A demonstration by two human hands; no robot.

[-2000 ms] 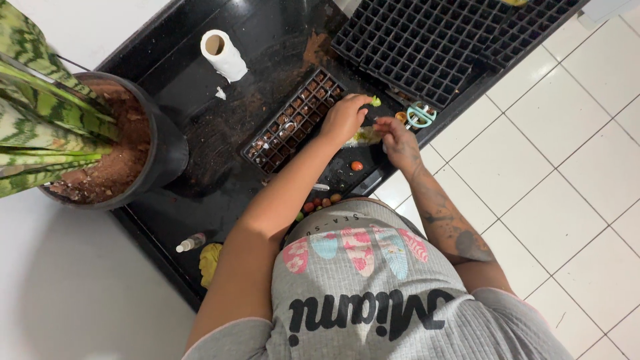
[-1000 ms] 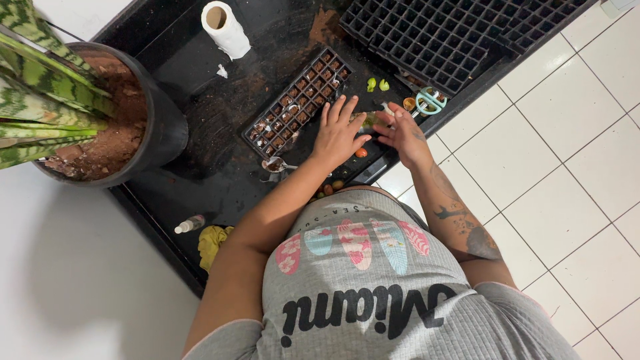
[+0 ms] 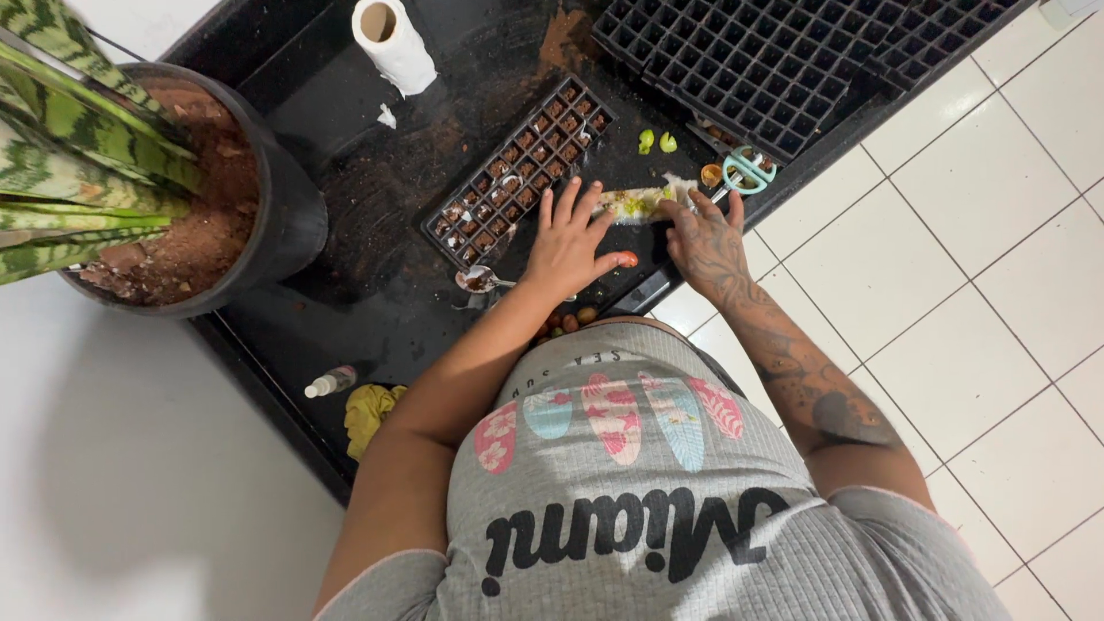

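Note:
My left hand (image 3: pixel 569 241) is spread palm down beside the black seedling tray (image 3: pixel 440 246), whose cells hold brown soil. Its fingertips reach the left end of a damp white paper strip (image 3: pixel 634 205) with yellow-green bits, and its thumb is by a small orange-red fruit (image 3: pixel 628 259). At the strip's right end, my right hand (image 3: pixel 707 246) rests bent fingers on the paper, fingers apart; its thumb is not clearly seen. Two green pieces (image 3: pixel 655 142) lie beyond the strip. Scissors with light-green handles (image 3: pixel 750 172) lie right of it, near an orange piece (image 3: pixel 711 175).
Empty black cell trays (image 3: pixel 742 65) stand at back right. A paper roll (image 3: pixel 401 56) stands at the back, a potted snake plant (image 3: pixel 276 198) at left. A spoon (image 3: pixel 477 278), small round fruits (image 3: pixel 569 323), a small bottle (image 3: pixel 330 381) and a yellow crumpled item (image 3: pixel 371 418) lie nearer me.
My hands, close together one second ago, are now apart with the paper strip between them. Two seconds ago my left hand was at a green piece beyond the strip.

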